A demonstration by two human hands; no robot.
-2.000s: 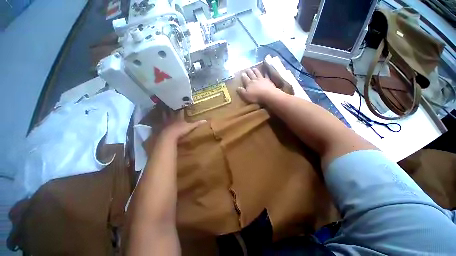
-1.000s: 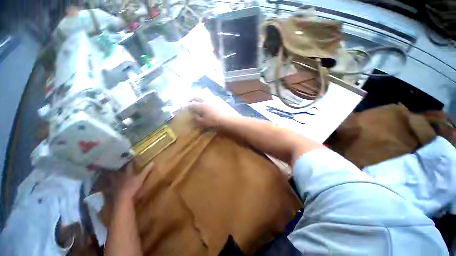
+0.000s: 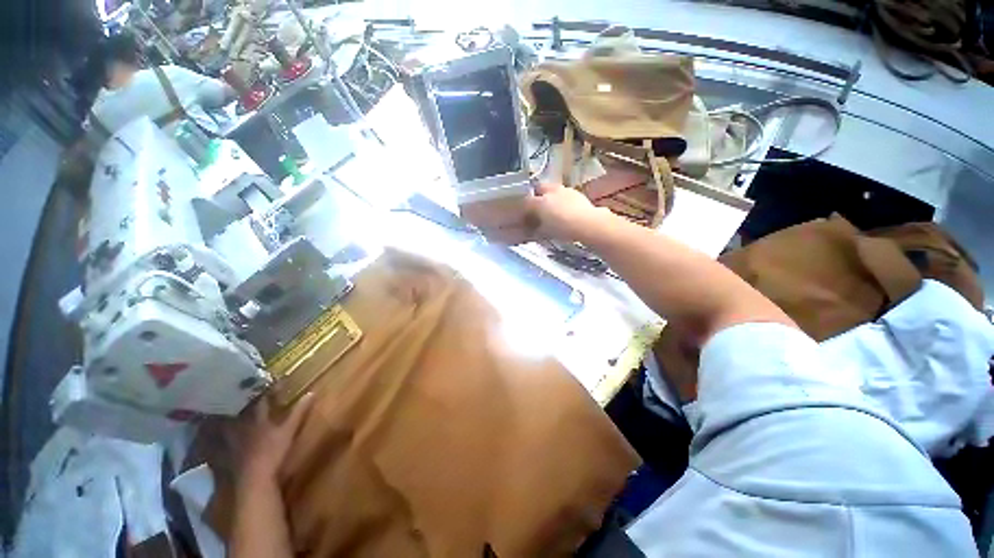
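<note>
The brown garment panel (image 3: 469,403) lies over the machine bed and toward my body. The yellow-gold clamp frame (image 3: 316,354) rests on its upper left part, beside the white head of the pattern sewing machine (image 3: 164,349). My left hand (image 3: 267,436) lies on the cloth just below the clamp frame, fingers apart, partly shaded by the machine head. My right hand (image 3: 556,209) is off the panel, at the lower edge of the control panel (image 3: 476,125). Its fingers are bunched at a brown piece there; whether it holds anything cannot be told.
A tan handbag (image 3: 616,93) stands right of the screen. Finished brown and white cloth (image 3: 812,278) lies by my right elbow. White cloth (image 3: 82,490) hangs at the lower left. Another person (image 3: 153,93) sits at the upper left. Glare covers the bed plate.
My right hand has left the brown panel and moved to the control panel's lower edge. My left hand stays by the clamp frame. The view has turned to the right.
</note>
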